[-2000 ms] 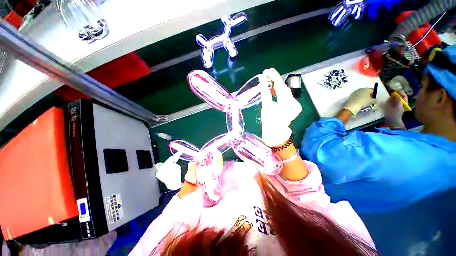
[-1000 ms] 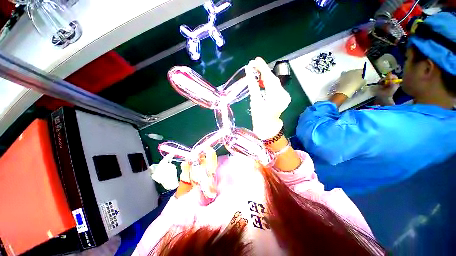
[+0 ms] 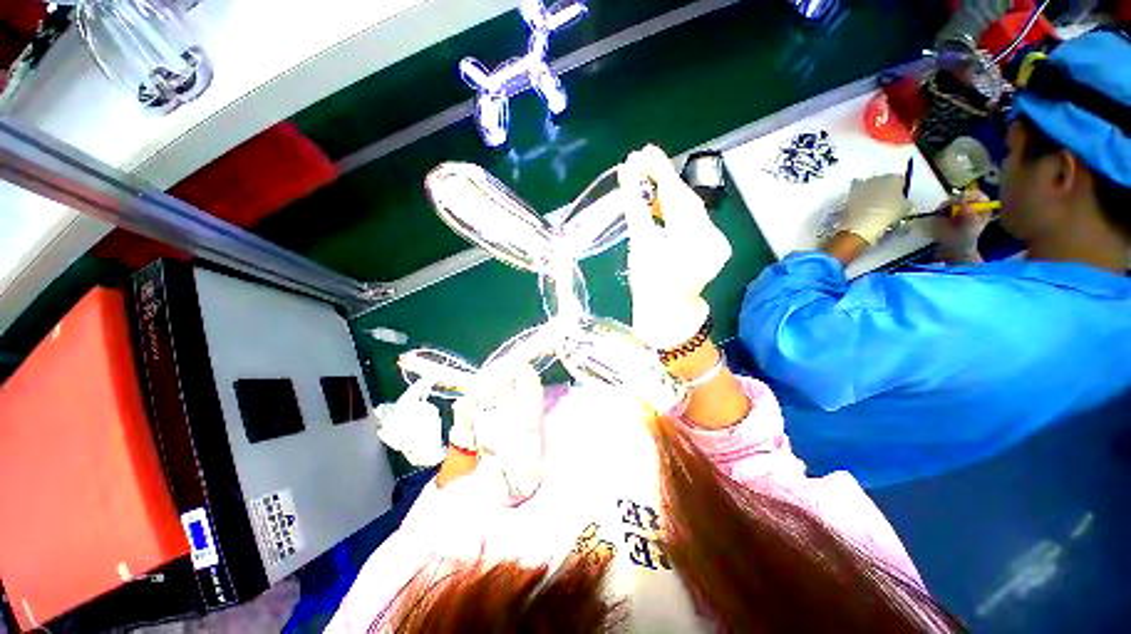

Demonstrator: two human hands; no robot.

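A large clear balloon-dog lamp [image 3: 564, 285], glowing white with a faint yellow tint, is held up in front of my chest. My right hand [image 3: 674, 248], in a white glove, grips its upper right end. My left hand [image 3: 496, 415], also gloved, holds it at the lower left segments; its fingers are washed out by glare. A limp white glove or cloth [image 3: 409, 427] lies beside my left hand on the green bench.
A smaller lit balloon-dog lamp [image 3: 518, 77] stands on the dark green belt. A grey-white equipment box [image 3: 292, 458] is at left. A coworker in blue [image 3: 943, 347] works at a white board [image 3: 794, 204] at right. A silvery reel [image 3: 705, 173] sits near the board. Clear lamp [image 3: 143, 50] stands on the shelf.
The large lamp's glow has changed from pink to white-yellow. Both hands keep their grip on it. The view has shifted slightly, and the coworker's hands have moved a little.
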